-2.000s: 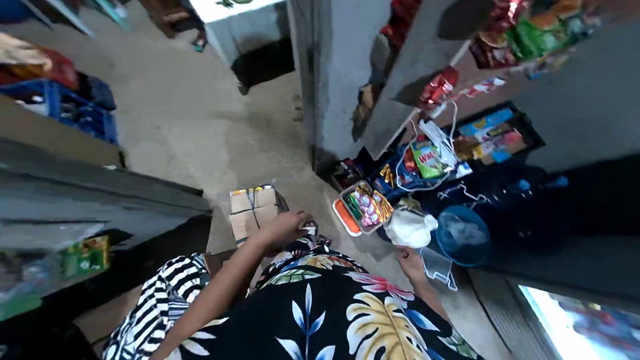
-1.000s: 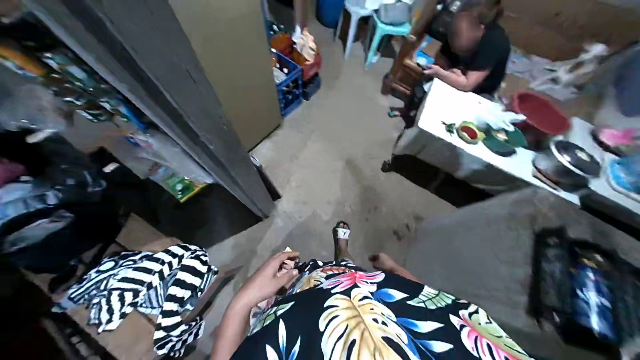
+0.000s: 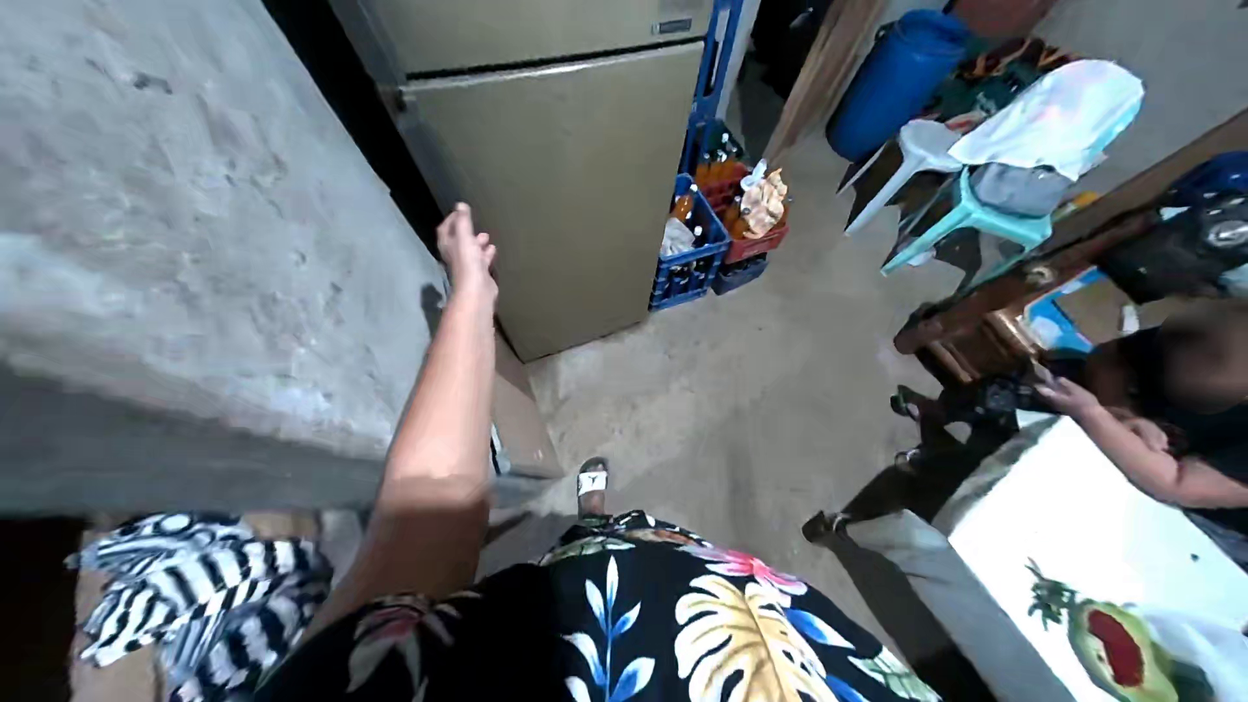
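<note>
My left hand [image 3: 466,249] is stretched forward, its fingers partly spread, with nothing seen in it. It is in front of the left edge of a beige refrigerator [image 3: 575,185], near the dark gap beside a rough concrete wall [image 3: 214,224]; whether it touches either cannot be told. My right hand is out of view. Below the hand, a cardboard box [image 3: 517,424] rests by the foot of the refrigerator. Black-and-white striped cloth [image 3: 214,595] lies at the lower left.
Right of the refrigerator are a blue crate [image 3: 692,263] and a red crate [image 3: 765,239] with bottles. Plastic chairs [image 3: 1004,219] and a blue drum [image 3: 897,83] stand farther back. A person [image 3: 1170,419] sits at the right by a white-topped table [image 3: 1043,546] with food.
My left hand has moved from near my waist out toward the refrigerator. The view has turned left, and my right hand, seen two seconds ago, is out of view.
</note>
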